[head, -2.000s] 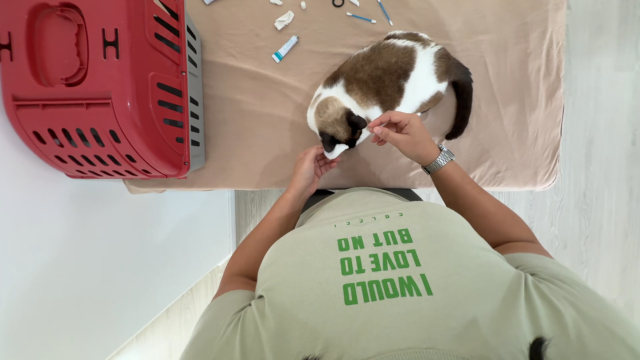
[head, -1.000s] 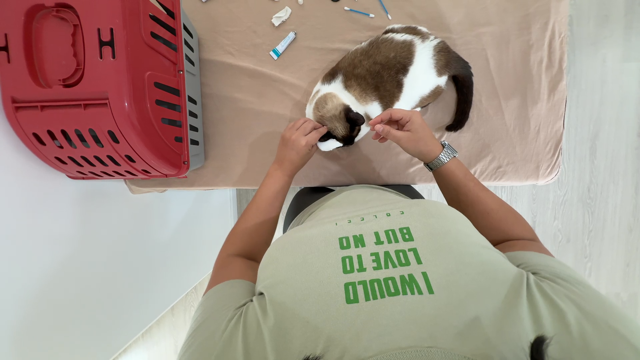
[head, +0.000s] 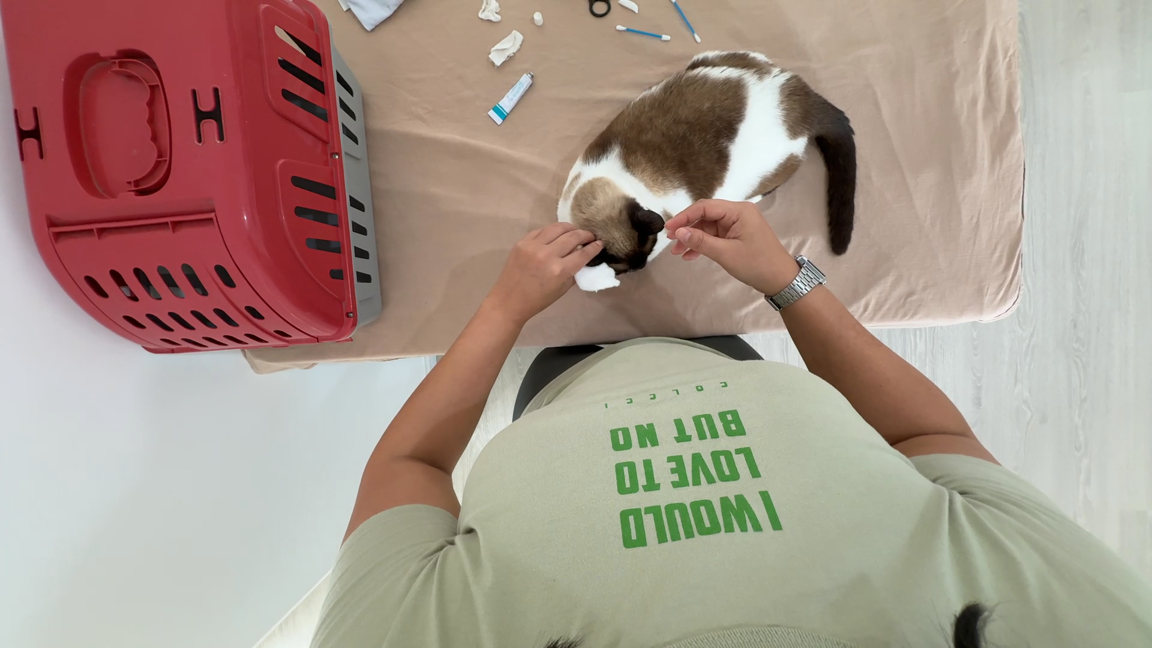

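A brown and white cat (head: 684, 135) lies curled on the tan cloth, its dark tail toward the right. My left hand (head: 551, 265) grips the near left side of the cat's head (head: 605, 211), its fingertips on the face. Just to the right of the dark ear (head: 644, 219), my right hand (head: 715, 236) has thumb and forefinger pinched together; whether they hold the ear's edge or something small cannot be told. A white shape (head: 596, 277) shows below the face, a paw or a piece of cotton. The cat's eyes and muzzle are hidden.
A red and grey pet carrier (head: 189, 180) stands at left. Beyond the cat lie a small tube (head: 511, 98), crumpled white pieces (head: 506, 48), cotton swabs (head: 643, 33) and a black ring-shaped handle (head: 598, 7). The cloth's near edge (head: 900, 324) runs in front of my body.
My left hand has moved from below the cat's face up onto the side of its head. The cat's head has shifted slightly, while my right hand stays near the ear.
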